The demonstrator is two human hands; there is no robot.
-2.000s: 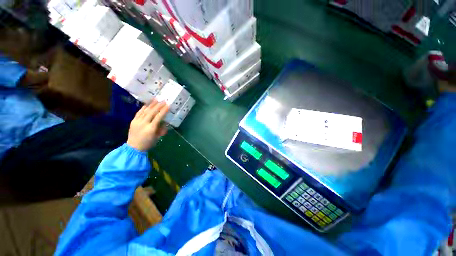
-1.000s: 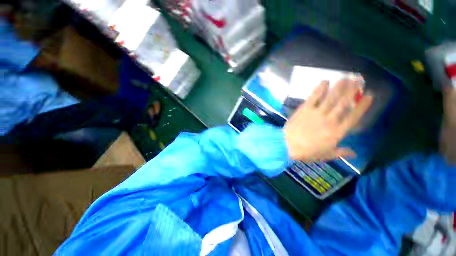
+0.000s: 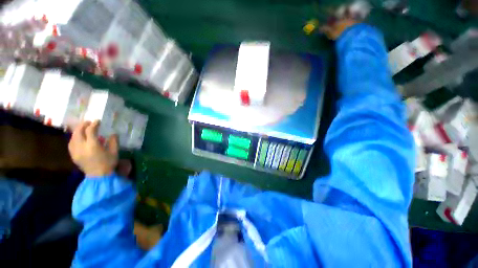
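Note:
A white box with a red patch (image 3: 252,73) lies on the silver platter of the blue-edged scale (image 3: 215,110). Its green number windows are lit. My left hand (image 3: 94,149) is at the near side of the row of white boxes (image 3: 57,99), with its fingers against a box. A red patch shows between fingers and thumb; whether it grips the box is unclear. My right hand (image 3: 340,27) is stretched out past the scale at the top, blurred and partly hidden by its sleeve. A small white and red thing is beside it, and its grip cannot be made out.
Taller stacks of white boxes (image 3: 131,42) stand behind the row, left of the scale. A loose heap of boxes (image 3: 437,170) lies right of my right arm. Blue cloth, perhaps another person's clothing (image 3: 13,199), shows at the lower left edge.
My left hand has moved from over the scale to the box row at left. My right hand now reaches forward beyond the scale. The view has turned, so the scale appears nearer the centre.

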